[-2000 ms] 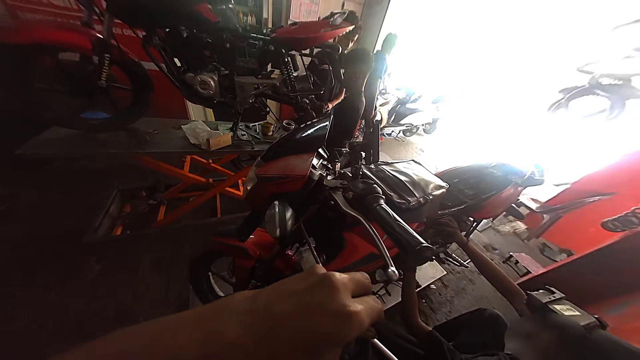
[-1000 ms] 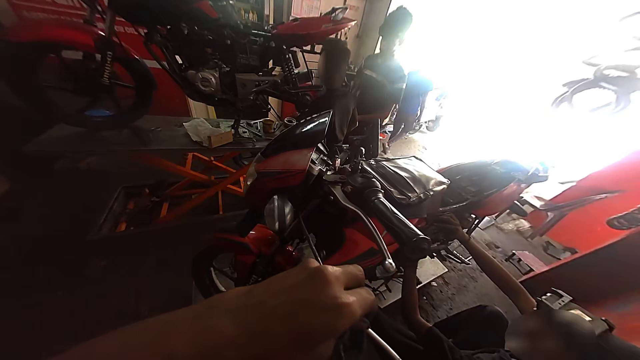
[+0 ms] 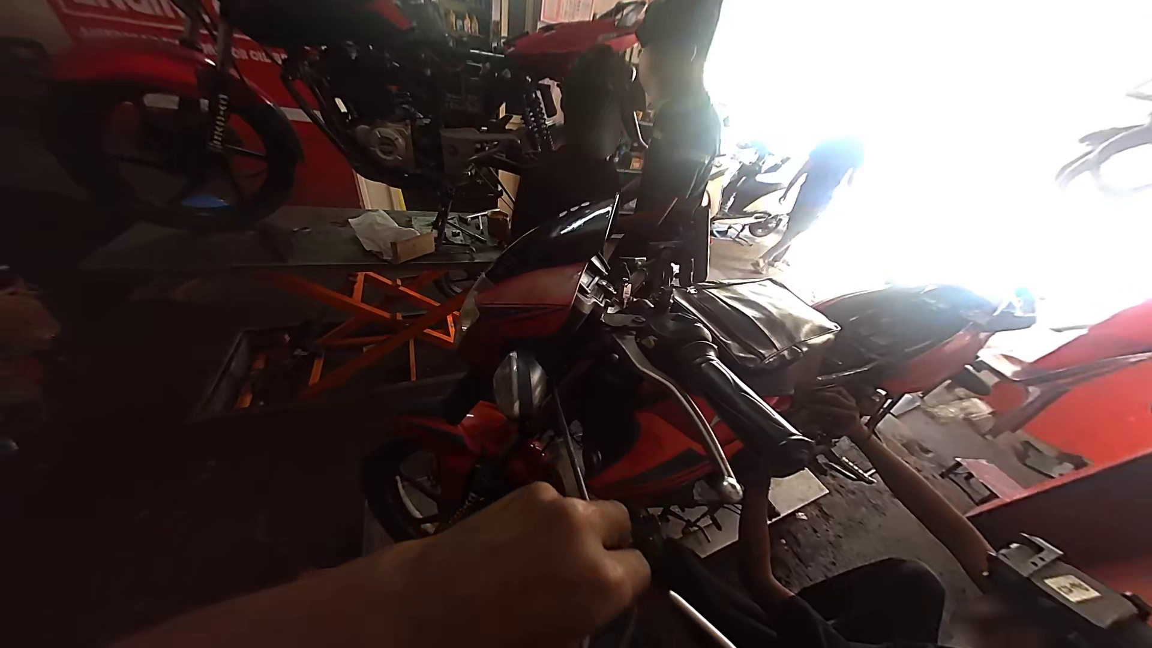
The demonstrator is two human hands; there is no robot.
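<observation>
My left hand (image 3: 558,549) comes in from the bottom left, its fingers closed around what looks like a thin cable (image 3: 571,454) beside the front of a red and black motorcycle (image 3: 657,445). The exact grip is hidden behind the fingers. Right of the hand are the silver lever (image 3: 684,405) and the black handlebar grip (image 3: 742,405). A round mirror or lamp (image 3: 520,385) sits left of the cable. A pale rod (image 3: 702,619) shows below my fingers. My right hand is out of view.
A seated co-worker's hand (image 3: 828,409) touches the motorcycle's side, below a black bag (image 3: 760,319). Another motorcycle (image 3: 387,139) stands on a lift with orange scissor legs (image 3: 387,315). People (image 3: 679,135) are behind the handlebar. A red panel (image 3: 1089,459) is at right.
A person in the background has come closer, behind the motorcycle, and another figure now shows outside in the bright light. My left hand has stayed in about the same place.
</observation>
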